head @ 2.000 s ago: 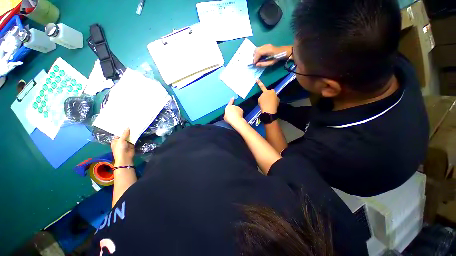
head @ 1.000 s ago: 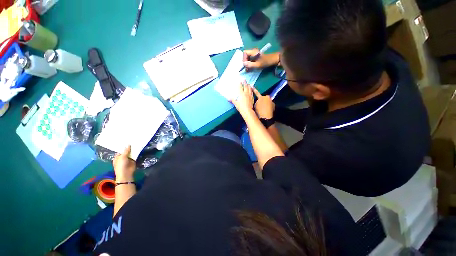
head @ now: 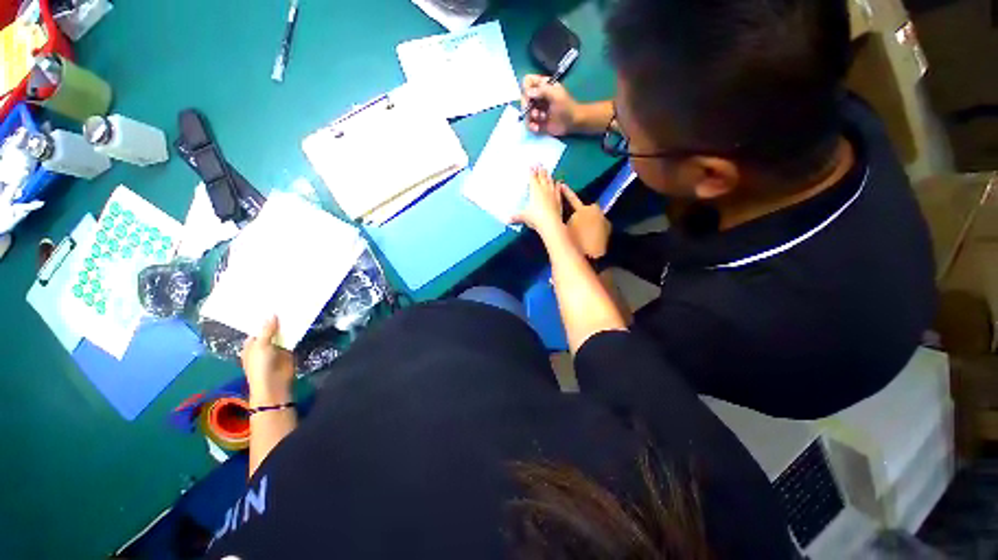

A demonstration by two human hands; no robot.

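My left hand (head: 268, 361) grips the lower edge of a stack of white sheets (head: 282, 266), tilted above plastic-wrapped black parts (head: 348, 308). My right hand (head: 542, 202) lies with fingers extended on the lower right part of a pale slip (head: 498, 175) on the bench. It holds nothing. A co-worker's hand (head: 547, 105) holds a pen (head: 564, 68) at the slip's top edge. The co-worker's other hand (head: 588, 224) is beside mine, partly hidden behind it.
A clipboard with white sheets (head: 383, 153) and a pale blue form (head: 460, 68) lie beyond the slip. The dotted sheet (head: 123, 257), tape roll (head: 228, 419), black strap (head: 208, 164) and white bottles (head: 129, 140) are left. The co-worker (head: 788, 263) is close on the right.
My right hand has moved from pointing at the slip's lower edge to lying on it. The co-worker's pen hand has moved up to the slip's top. My left hand keeps hold of the sheets.
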